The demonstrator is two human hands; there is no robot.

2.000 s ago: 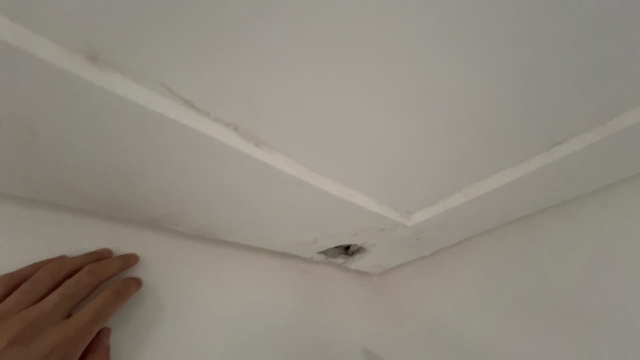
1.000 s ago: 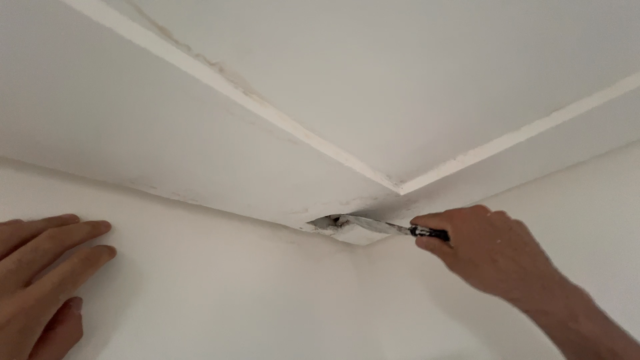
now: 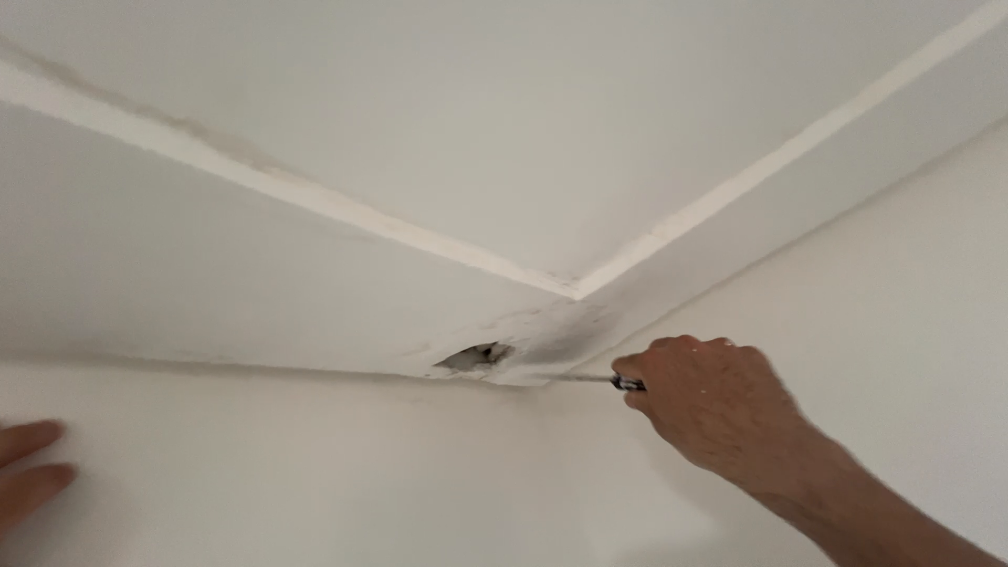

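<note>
My right hand (image 3: 709,394) is closed around the dark handle of a thin-bladed scraper or putty knife (image 3: 628,383). Its pale blade points left, close to the ceiling corner and just right of a ragged hole (image 3: 479,357); whether the blade touches the surface I cannot tell. Flaked, rough plaster surrounds the hole, which lies in the lower ceiling border near the wall. At the lower left edge, two fingers of my left hand (image 3: 35,476) show, apart, against or near the white wall (image 3: 315,457); the rest of that hand is out of view.
A raised pale ceiling edge (image 3: 378,224) runs to an inner corner and turns up to the right. Brownish stains and cracks follow its left stretch. The right wall (image 3: 906,315) meets the ceiling border behind my right arm.
My right hand, absent two seconds ago, came in with the tool. The blade was at the hole a second ago and now lies to its right. The view has shifted.
</note>
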